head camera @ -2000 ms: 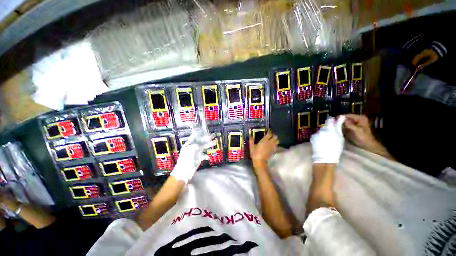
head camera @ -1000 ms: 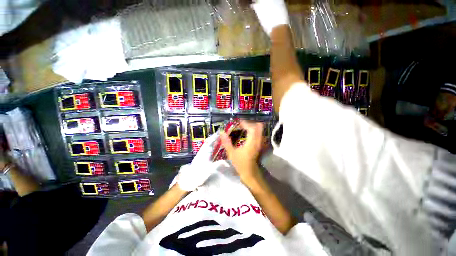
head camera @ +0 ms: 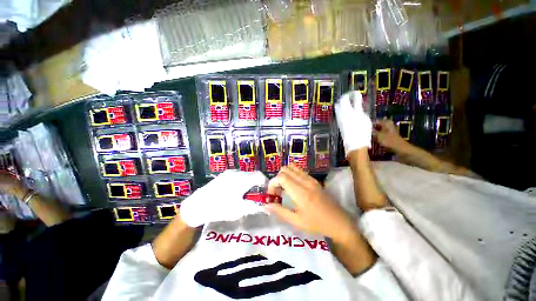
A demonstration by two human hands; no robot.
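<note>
My left hand [head camera: 223, 197], in a white glove, and my bare right hand [head camera: 308, 203] hold a small red phone [head camera: 262, 198] between them at my chest. The phone shows mostly red; the fingers cover its ends, and its screen is not visible. Just beyond my hands a clear blister tray [head camera: 204, 130] holds two rows of red keypad phones with dark screens in yellow frames. The pocket at its lower right [head camera: 321, 151] looks paler, with no clear dark screen.
Another phone tray [head camera: 139, 130] lies left, one more right [head camera: 411, 111]. A right neighbour's gloved hand [head camera: 355, 126] and bare hand [head camera: 388, 136] work there. A left neighbour's hand [head camera: 14, 187] shows. Behind lie a white bundle [head camera: 123, 56], stacked clear trays [head camera: 214, 32] and loose plastic [head camera: 405, 26].
My hands have left the middle tray and come together at my chest, with a phone now held between them. The right neighbour's gloved hand reached to the shelf and is back by the right tray.
</note>
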